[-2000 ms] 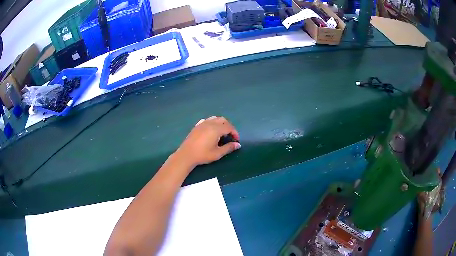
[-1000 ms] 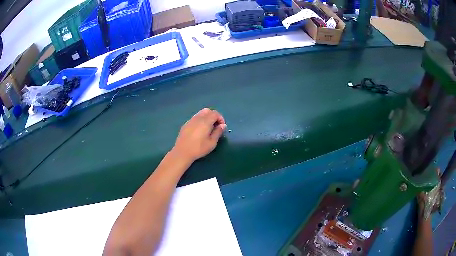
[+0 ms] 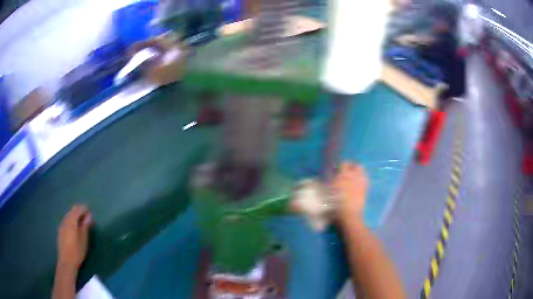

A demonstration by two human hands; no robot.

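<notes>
The green hand press (image 3: 239, 239) stands in the middle, blurred by motion. Its orange and silver fixture (image 3: 234, 286) shows at the bottom edge, with no housing visible in it. My right hand (image 3: 349, 190) is at the press's right side, touching or close beside the wrapped lever hub (image 3: 315, 203); its grip is too blurred to tell. The lever's white padded grip (image 3: 356, 52) stands upright above that hand. My left hand (image 3: 75, 233) is at the far left over the dark green strip, fingers curled; whether it holds anything cannot be told.
A white sheet's corner (image 3: 93, 289) shows at the lower left. A blue-rimmed tray (image 3: 20, 166) and a cardboard box (image 3: 169, 64) are on the shelf at the left. A red stool (image 3: 431, 137) and the floor with yellow-black tape (image 3: 447, 219) lie to the right.
The view has swung right, bringing the press to the middle and showing the lever, its white grip and the floor. My right hand, mostly hidden before, now shows beside the hub.
</notes>
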